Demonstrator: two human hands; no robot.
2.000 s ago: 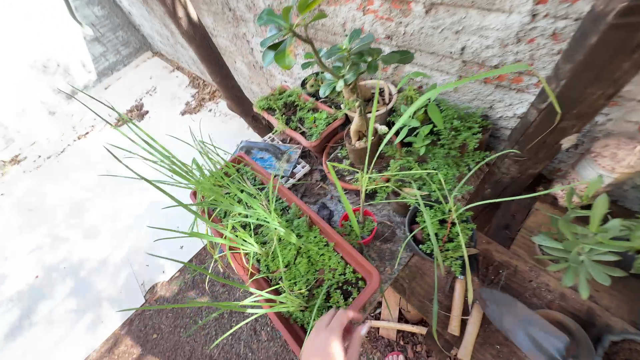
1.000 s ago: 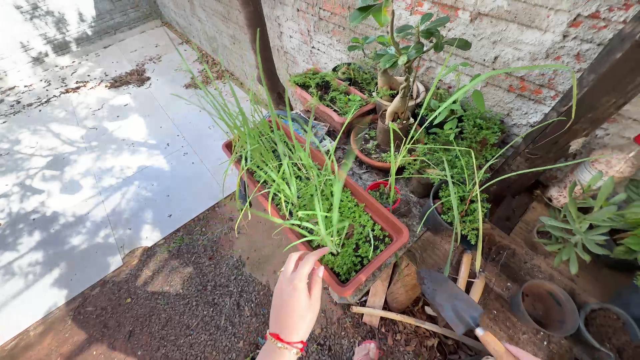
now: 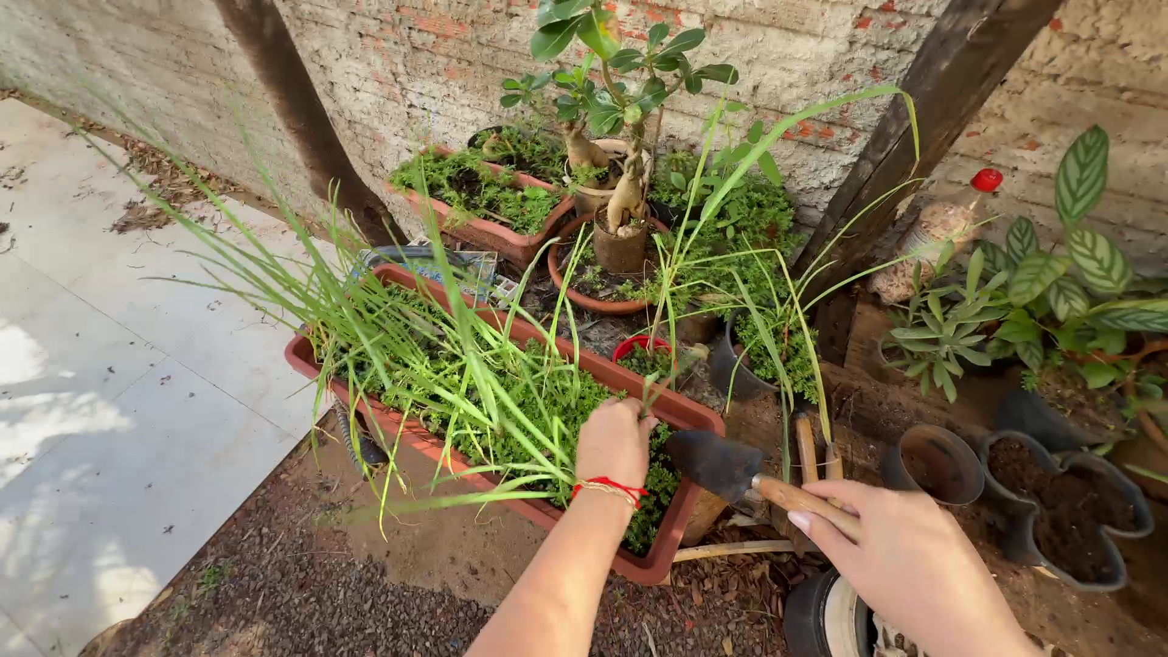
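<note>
My left hand, with a red bracelet at its wrist, is down among the low green plants near the right end of the long terracotta-coloured planter. Its fingers are closed on a thin green stem or sprig. Long grass-like leaves arch over the planter to the left of this hand. My right hand grips the wooden handle of a garden trowel. The dark metal blade points left, over the planter's right end, a little to the right of my left hand.
Behind stand a smaller rectangular planter and a thick-stemmed potted plant by the brick wall. At right are a round pot, a flower-shaped pot of soil and a wooden post. Pale tiles lie at left.
My left hand has moved from the planter's near edge in among its plants. The trowel, lower right a second ago, now has its blade over the planter, and my right hand has come into full view.
</note>
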